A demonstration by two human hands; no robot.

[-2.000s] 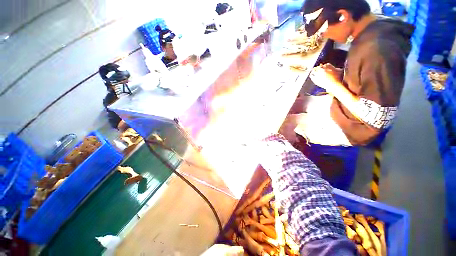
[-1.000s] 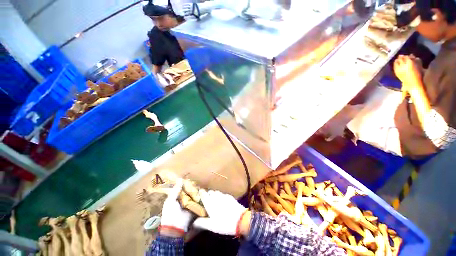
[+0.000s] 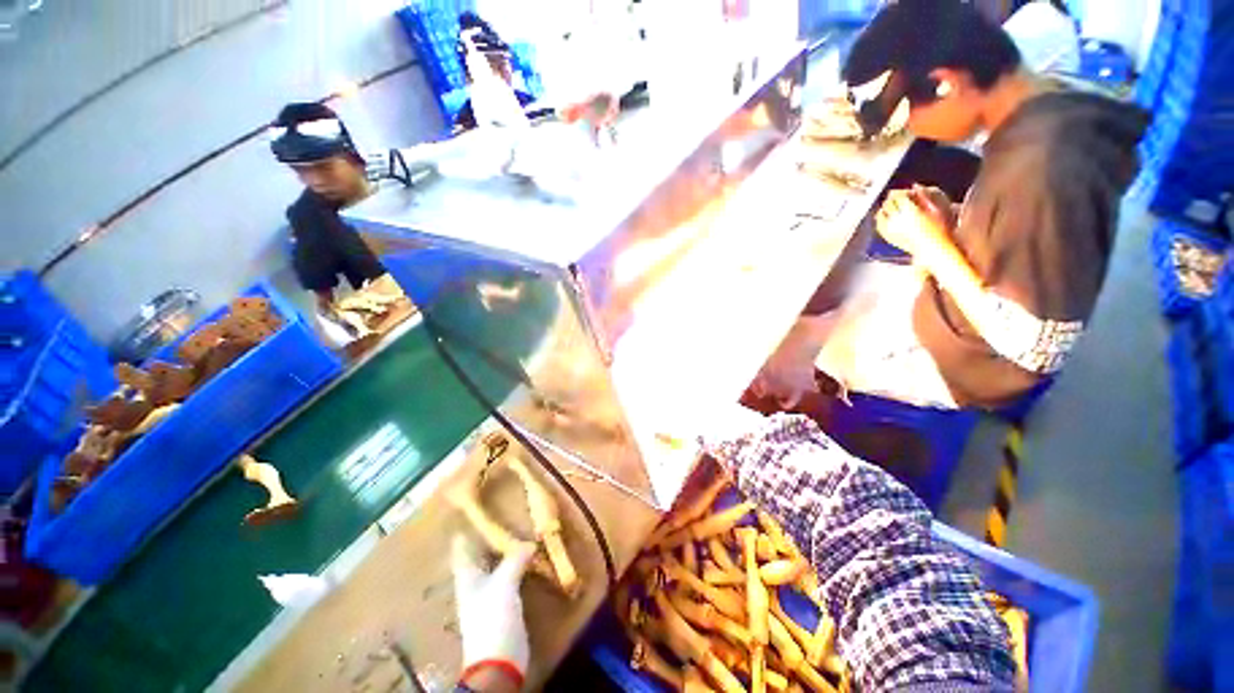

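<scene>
My left hand (image 3: 490, 616), in a white glove with a red cuff edge, is at the bench's near side. Its fingers close around the lower part of a tan figurine leg (image 3: 476, 512). A second tan leg (image 3: 545, 525) lies beside it on the right. A dark strap shows at the legs' far end. My right arm, in a checked sleeve, reaches forward over the blue parts bin (image 3: 1053, 585) of tan legs. My right hand (image 3: 731, 427) is washed out by glare near the hood's corner, so its fingers and anything in it cannot be made out.
A metal hood (image 3: 541, 325) with a black cable (image 3: 528, 440) stands ahead. A single leg with a brown sole (image 3: 268, 490) lies on the green belt (image 3: 176, 596). A blue tote (image 3: 190, 447) of brown parts stands beyond. One person sits at right, another works behind the belt.
My right hand has left the legs at the board and reached forward to the right. My left hand stays at the legs. The camera view has turned, and the belt leg appears farther left.
</scene>
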